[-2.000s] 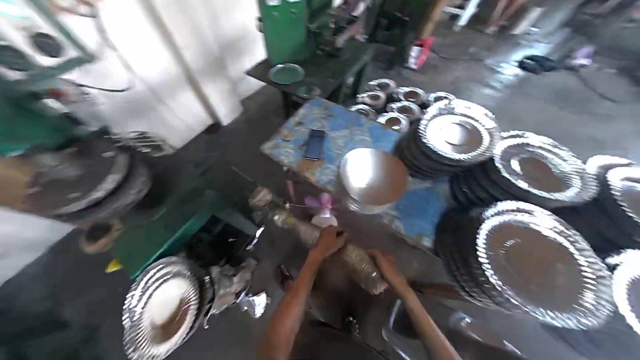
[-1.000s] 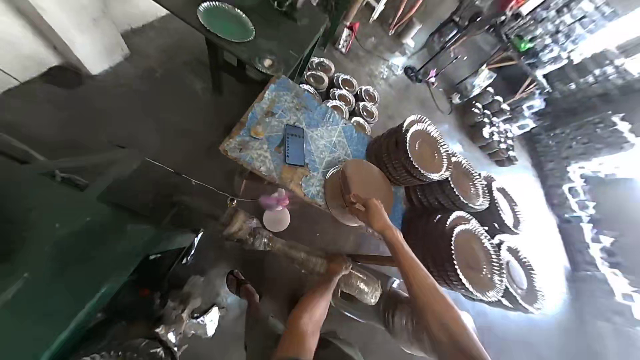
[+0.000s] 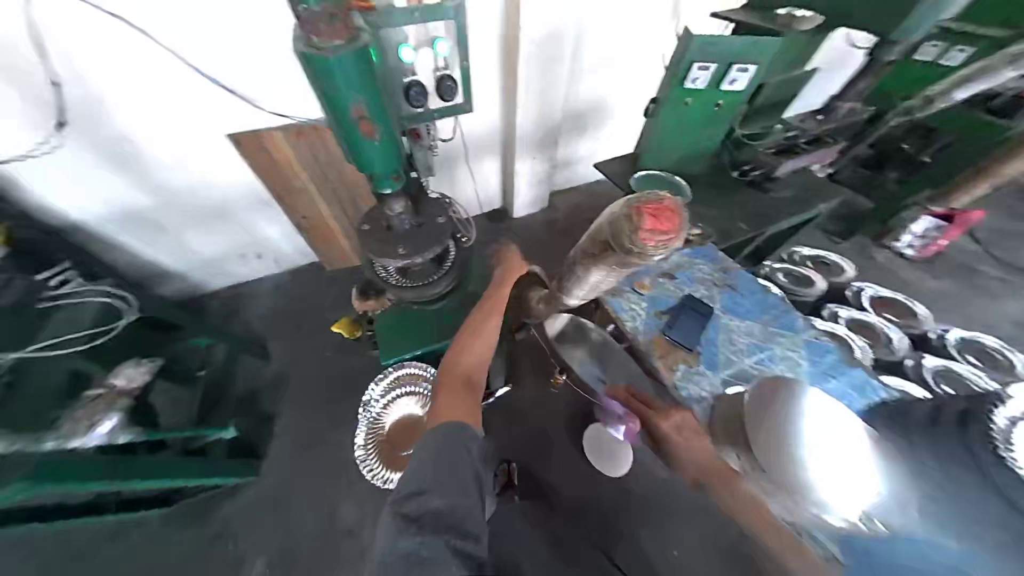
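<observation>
My left hand (image 3: 508, 262) reaches forward beside the green press (image 3: 404, 240), near the lower end of a wrapped, padded lever arm (image 3: 620, 240) with a red end; its fingers are blurred and what it touches is unclear. My right hand (image 3: 668, 424) is at a pink-purple cloth or plastic piece (image 3: 616, 418), beside the rim of a round metal sheet (image 3: 592, 352). A small white disc (image 3: 608, 450) is just below the pink piece. Fluted silver plates (image 3: 396, 428) lie below the press, left of my left forearm. A stack of flat metal discs (image 3: 808, 448) is right of my right hand.
A blue-patterned table (image 3: 736, 320) with a dark phone (image 3: 687, 322) stands at the right. Stacks of silver plates (image 3: 888, 308) stand beyond it. A second green machine (image 3: 704, 104) with a green plate (image 3: 661, 186) is behind. Wooden boards (image 3: 308, 192) lean on the wall.
The view has swung toward the press. My left hand has gone from the wrapped lever to beside the press, and my right from the disc stack to the pink piece. The lever's padded end is now raised.
</observation>
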